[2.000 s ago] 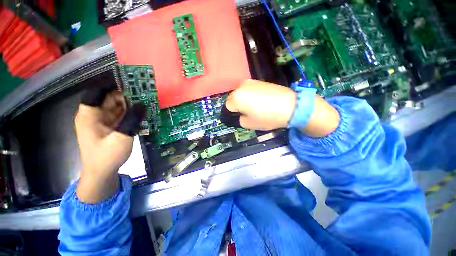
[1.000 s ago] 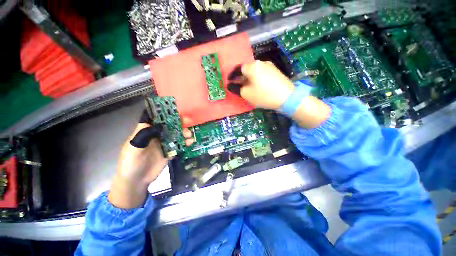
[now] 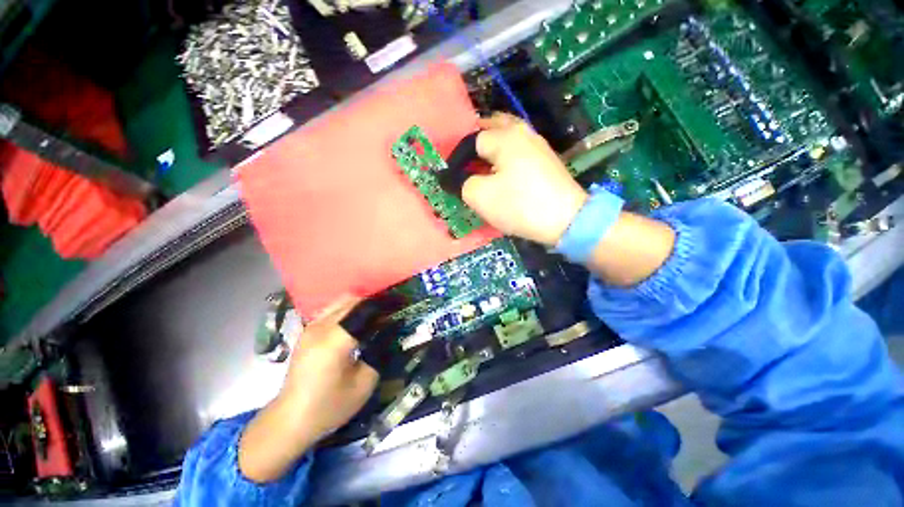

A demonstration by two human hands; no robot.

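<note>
The red sheet (image 3: 327,198) lies tilted over the upper part of the green circuit board (image 3: 471,287) in its black frame. A narrow green plug-in board (image 3: 433,183) lies slanted on the sheet's right half. My right hand (image 3: 520,183), with black finger cots and a light blue wrist band, is at the sheet's right edge. Its fingertips touch the small board's right side; whether they grip it is hidden. My left hand (image 3: 332,371) pinches the sheet's lower left corner, with a black cot beside it.
Green and metallic latches (image 3: 456,374) stand along the frame's near edge, beside the metal rail (image 3: 565,396). More framed boards (image 3: 694,99) are at right. A bin of silver components (image 3: 243,74) is above the sheet. Red sheets (image 3: 69,188) lie at far left.
The plug-in board in my left hand is out of sight, and that hand is now at the sheet's corner. The sheet and the small board on it have turned counterclockwise.
</note>
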